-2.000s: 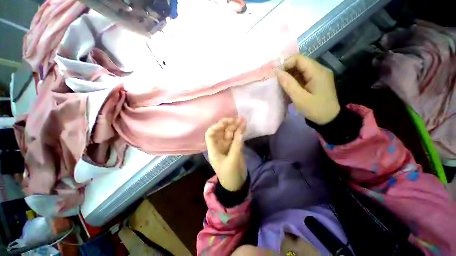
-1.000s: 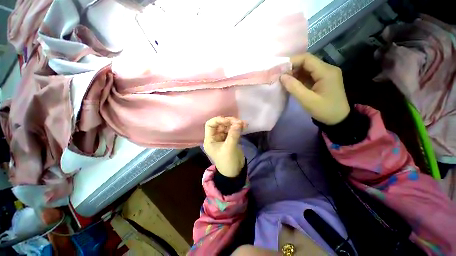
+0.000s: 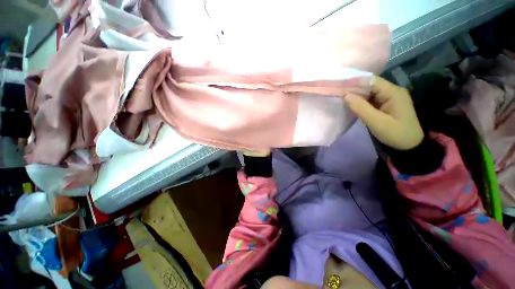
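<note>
A dusty-pink garment piece [image 3: 226, 115] lies across the table's front edge, heaped in folds at the left. A thin seam allowance runs along its narrow part towards a whitish-pink patch [image 3: 319, 119] at the right end. My right hand [image 3: 389, 113] pinches the seam at that end between thumb and fingers. My left hand [image 3: 257, 152] is under the lower edge of the panel; only a sliver and the black cuff show, so its fingers are hidden.
The white table has a ruler-marked grey front edge [image 3: 152, 175]. Strong glare washes out its top. A cardboard box [image 3: 169, 237] and blue items [image 3: 96, 248] are below at the left. More pink fabric [image 3: 494, 107] hangs at the right beside a bright green strip [image 3: 490, 180].
My left hand has gone from in front of the panel to beneath it. My right hand still pinches the end. The view has shifted, so the scene appears farther right than a second ago.
</note>
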